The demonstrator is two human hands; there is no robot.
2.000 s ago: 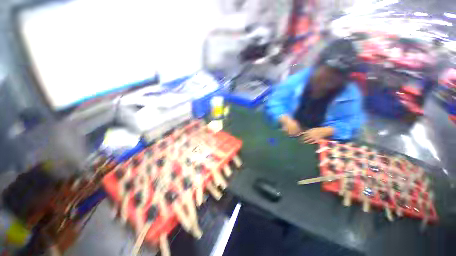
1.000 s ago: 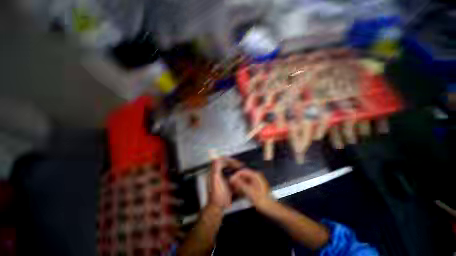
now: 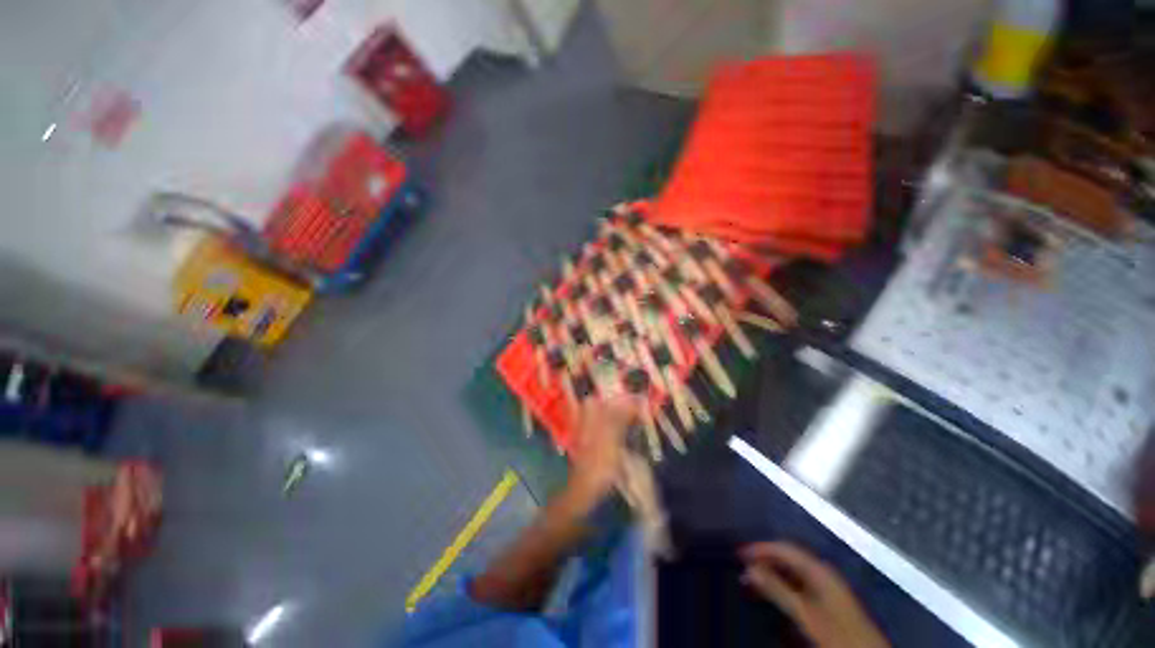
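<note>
A red-orange tray [image 3: 517, 367] lies left of centre, filled with watches with dark bodies and pale straps. My left hand [image 3: 598, 458] is at the tray's near edge, with its fingers closed around a watch strap [image 3: 646, 504] that hangs down beside the palm. The watch body is blurred or hidden by the hand. My right hand [image 3: 813, 600] is low in the picture, cut off by the bottom edge, its fingers apart and nothing visible in it.
Ribbed red-orange trays [image 3: 779, 158] stand behind the filled tray. At right are the perforated work plate [image 3: 975, 336] with an orange-brown fixture [image 3: 1013, 260], a black keyboard [image 3: 950, 500] and a white edge strip [image 3: 861, 544]. A yellow box [image 3: 241, 289] stands at far left.
The view has swung left to the other tray. My hands, together one second ago, are now apart: the left at the tray, the right low near the white strip.
</note>
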